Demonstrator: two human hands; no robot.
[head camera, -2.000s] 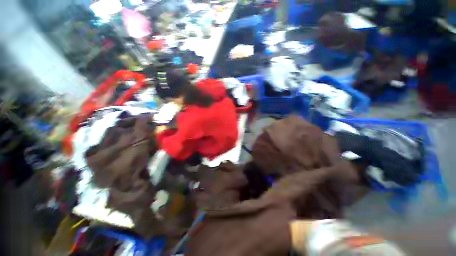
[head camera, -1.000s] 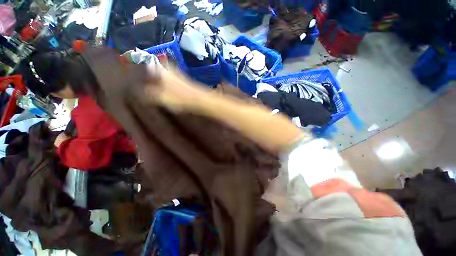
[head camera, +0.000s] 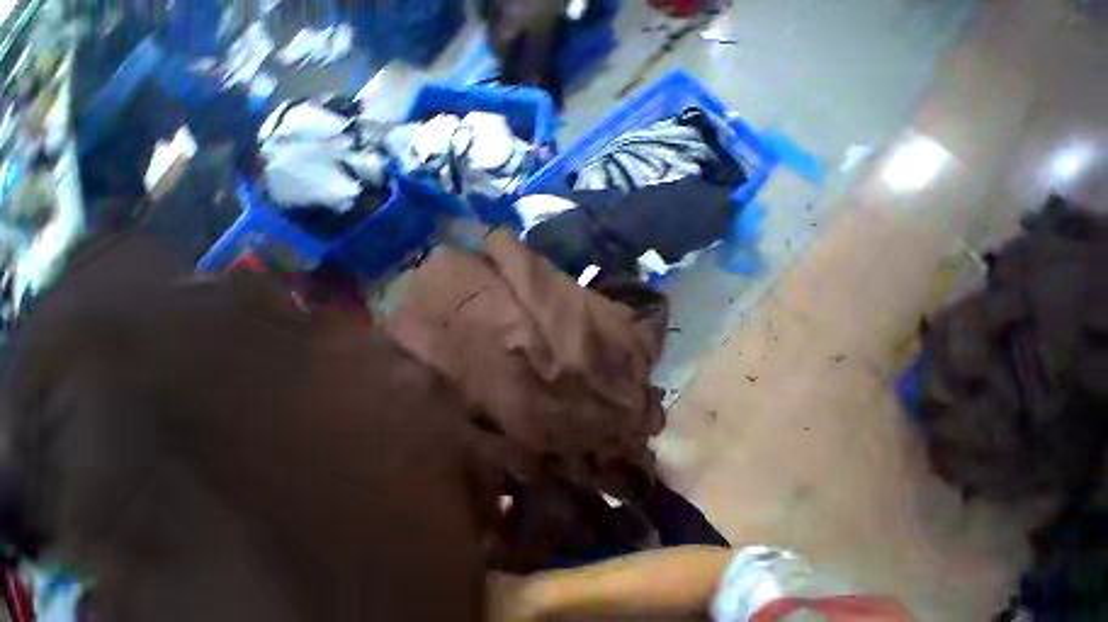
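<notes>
A large brown garment piece (head camera: 243, 450) fills the left and lower left of the view, close to the camera and blurred. My right forearm comes in from the bottom right, and my right hand (head camera: 529, 598) meets the cloth's edge at the bottom; its fingers are hidden, so its grip cannot be told. My left hand is not in view. A lighter brown heap of cloth (head camera: 535, 340) lies in the middle, just beyond the near piece, with darker cloth below it.
Blue crates hold black-and-white pieces (head camera: 322, 152) at the upper left; another blue crate (head camera: 756, 164) at upper middle holds striped and dark cloth. A dark brown heap (head camera: 1021, 365) lies at the right edge. Scraps dot the shiny floor (head camera: 790, 389).
The view has swung right and the person in red is out of sight. My right arm has dropped from mid-view to the bottom edge. Brown cloth now covers the left, nearer the camera.
</notes>
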